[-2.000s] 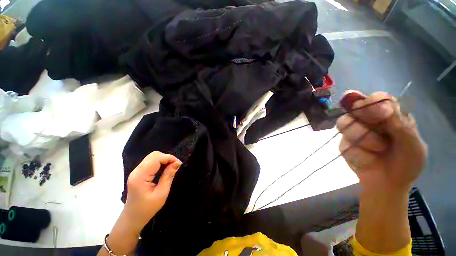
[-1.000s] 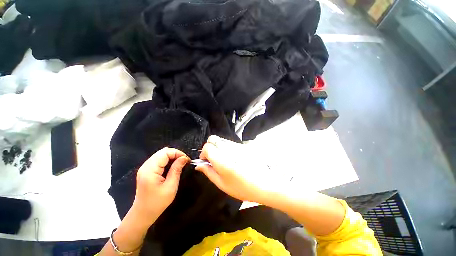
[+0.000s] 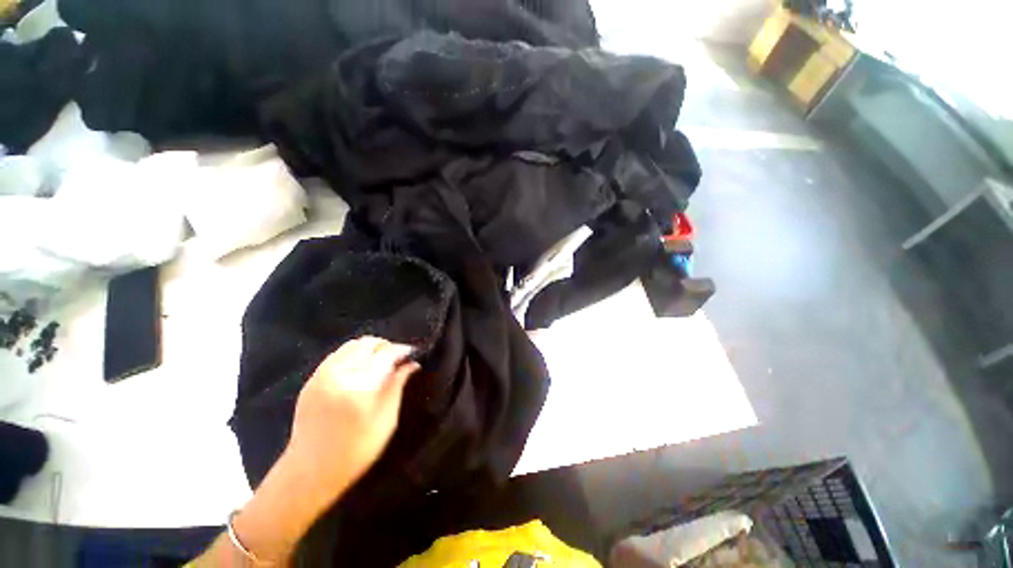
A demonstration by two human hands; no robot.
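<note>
The black garment (image 3: pixel 489 366) lies heaped on the white table and hangs over its front edge. A round opening with a nubbly, curly edge faces me. My left hand (image 3: pixel 353 402) pinches the garment at the lower right of this opening, with thumb and fingers closed on the cloth. My right hand is out of the picture. No needle or thread can be made out at my left fingertips.
White bags (image 3: pixel 100 216), a smartphone (image 3: pixel 132 324) and small black fasteners (image 3: pixel 30 336) lie at the left. A black block holder (image 3: pixel 680 291) sits at the right table corner. A black crate (image 3: pixel 794 513) stands on the floor at lower right. Cardboard boxes (image 3: pixel 802 58) stand at the far right.
My right hand pulled thread out at the right, came to my left fingertips, and has now left the picture. My left hand still pinches the garment, its back turned more upward. The view has shifted slightly.
</note>
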